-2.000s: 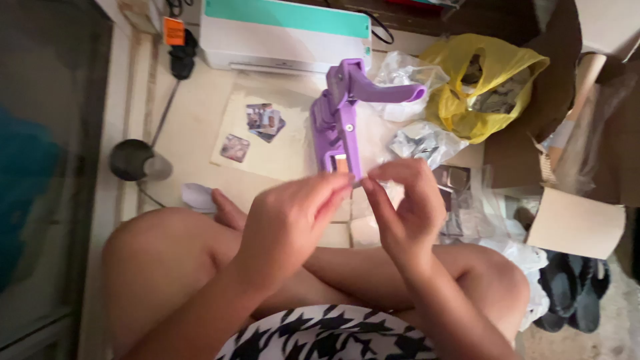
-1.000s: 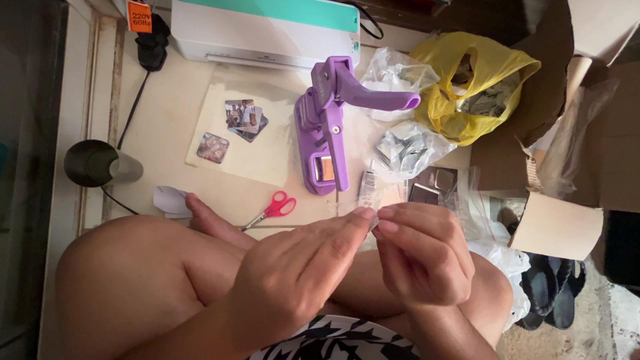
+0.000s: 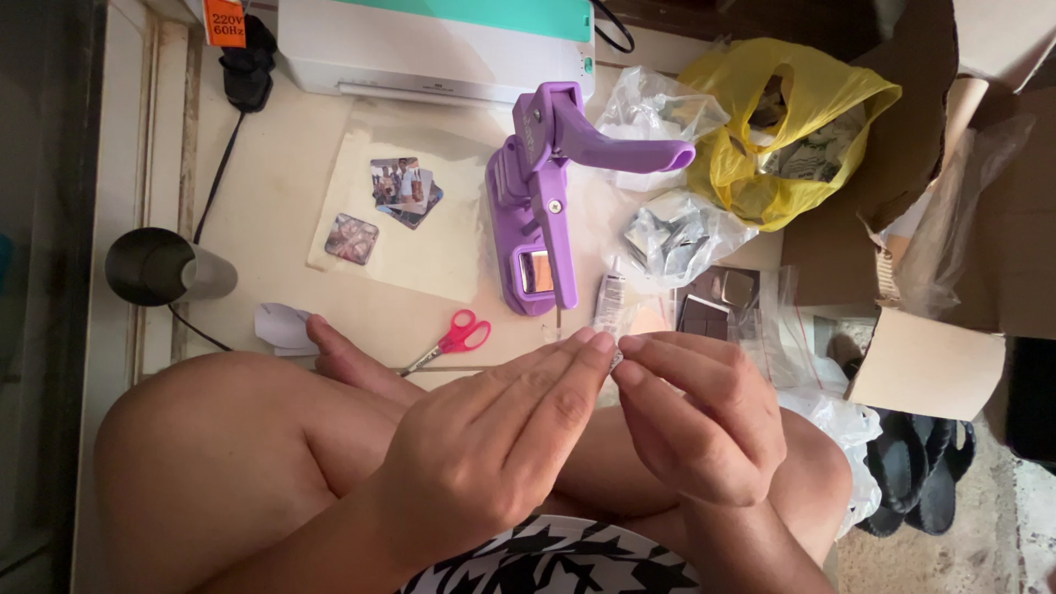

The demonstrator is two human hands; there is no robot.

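My left hand (image 3: pixel 503 429) and my right hand (image 3: pixel 705 412) meet at the fingertips, pinching a small thin piece (image 3: pixel 616 360) that is mostly hidden and cannot be identified. Just beyond them stands a purple hand-lever press (image 3: pixel 540 198) with a shiny square in its lower die. A tube (image 3: pixel 610 297) with a pointed nozzle lies past my fingertips. Pink-handled scissors (image 3: pixel 450 342) rest on the floor left of the press. Farther left, several small photo prints (image 3: pixel 404 190) overlap on a translucent sheet (image 3: pixel 445 264), with a rounded square photo piece (image 3: pixel 352 239) beside them.
A white and teal machine, probably a laminator (image 3: pixel 437 58), stands at the back. Right of the press are a clear bag of metallic parts (image 3: pixel 681 235), a yellow plastic bag (image 3: pixel 792 107) and an open cardboard box (image 3: pixel 874 165). A dark cup (image 3: pixel 148 266) lies left; black slippers (image 3: pixel 903 470) lie right.
My hands stay together at the fingertips, now with my left fingers laid flatter and closer together. The scissors, out of sight two seconds ago, show on the floor. The view has shifted.
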